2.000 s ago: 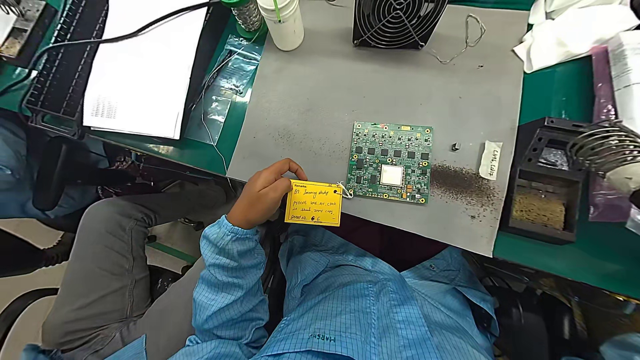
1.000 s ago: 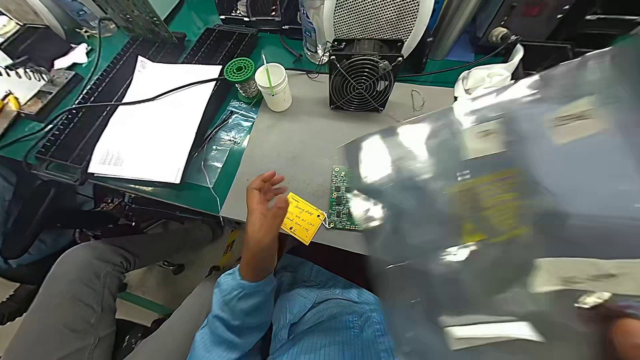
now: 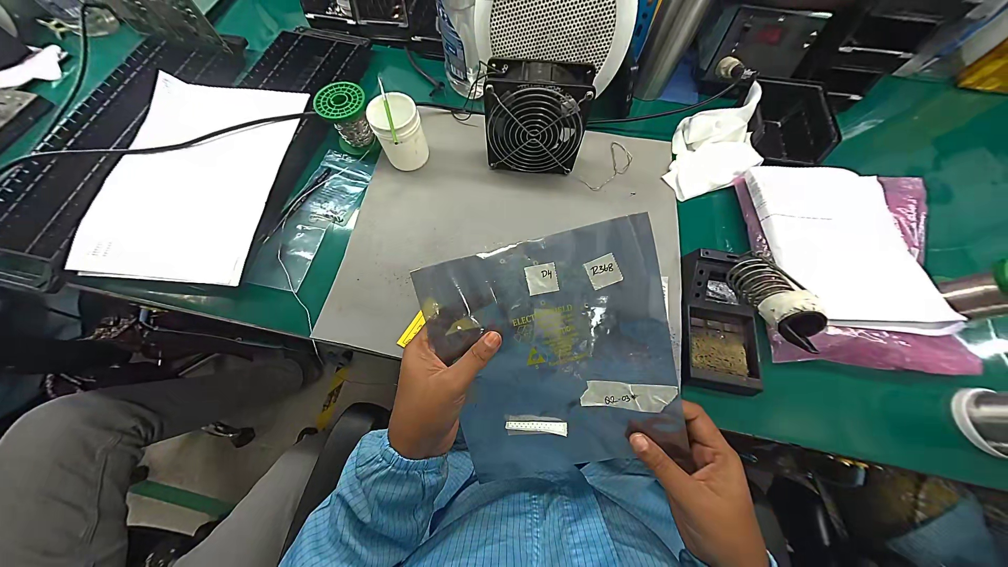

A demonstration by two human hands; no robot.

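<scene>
An antistatic shielding bag [image 3: 551, 354], grey and translucent with several taped labels bearing writing, is held up between my hands over the near edge of the grey mat [image 3: 472, 213]. My left hand [image 3: 441, 386] pinches its left side, thumb on top. The lower right corner is gripped by my right hand [image 3: 701, 472], thumb also on top. A corner of a yellow tag [image 3: 411, 329] shows beside my left hand; whether that hand still holds it, I cannot tell. The green circuit board is not visible; the bag covers the part of the mat where it lay.
A small fan [image 3: 537, 126], a white cup [image 3: 400, 134] and a solder wire spool [image 3: 345, 114] stand at the back. On the right are a soldering iron stand with sponge [image 3: 720, 339], papers [image 3: 843, 244] on pink bags and a white cloth [image 3: 713, 150]. Papers [image 3: 189, 181] lie left; a person's leg [image 3: 150, 402] is nearby.
The bag, at the right in the frame before, is now in front of me with both hands on it. The circuit board, seen earlier on the mat, is hidden. The view has shifted.
</scene>
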